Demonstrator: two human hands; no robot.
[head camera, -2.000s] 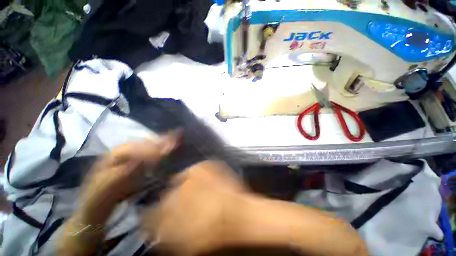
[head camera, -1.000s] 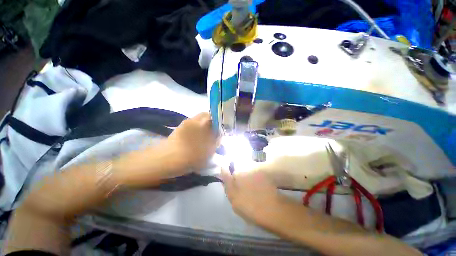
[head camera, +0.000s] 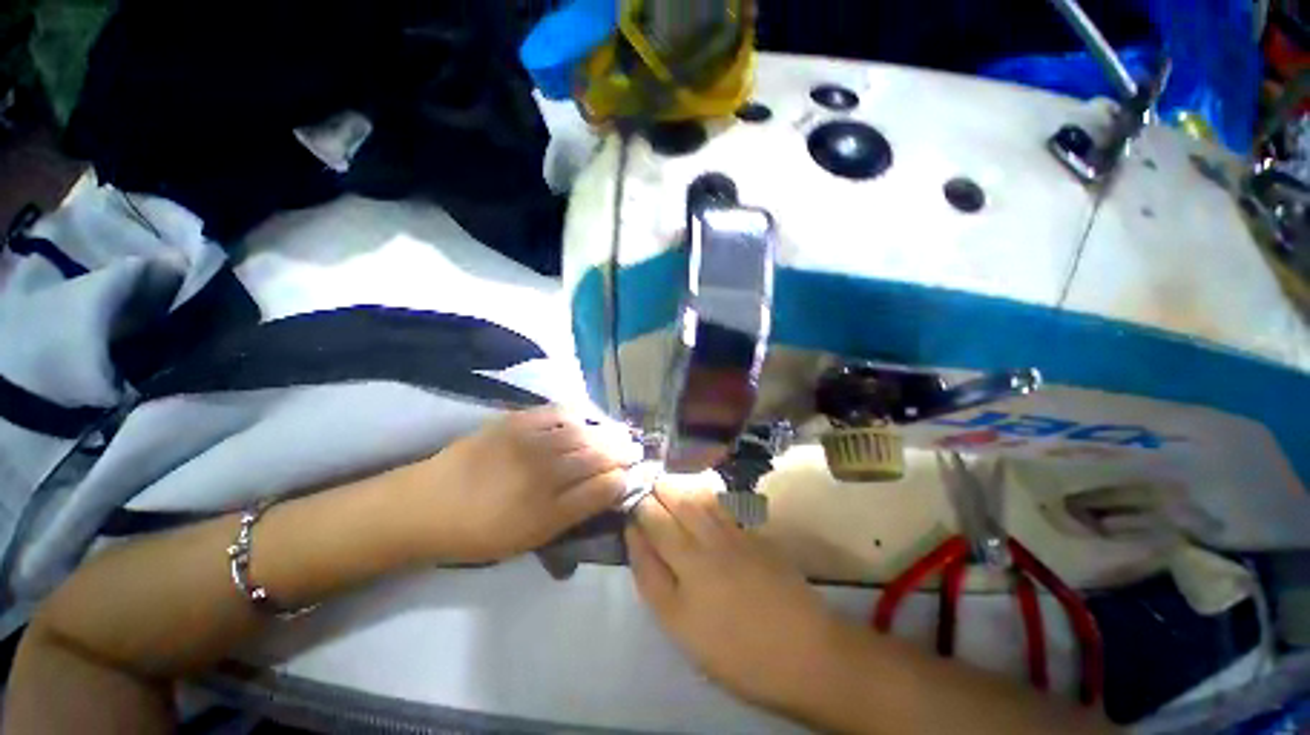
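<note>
Light grey fabric with black strips (head camera: 345, 431) runs from the left across the table to the sewing machine (head camera: 920, 259). My left hand (head camera: 525, 485), with a bracelet at the wrist, presses the cloth just left of the needle area. My right hand (head camera: 711, 574) is at the needle area from the right, its fingertips touching the cloth beside my left fingers. A small dark end piece (head camera: 586, 549) shows under and between the hands. The needle and presser foot are hidden by glare and fingers. The take-up lever guard (head camera: 726, 330) stands above the hands.
Red-handled scissors (head camera: 984, 553) lie on the machine bed right of my right hand, with a black pad (head camera: 1171, 632) beyond. Black fabric (head camera: 331, 86) is heaped behind at left. A yellow-wrapped fitting (head camera: 675, 65) sits on the machine head. The table edge (head camera: 331, 711) curves along the front.
From the blurred fabric handling at left, both hands have moved to the needle area. Since the last earlier frame, the view is closer and my fingers have come together at the needle.
</note>
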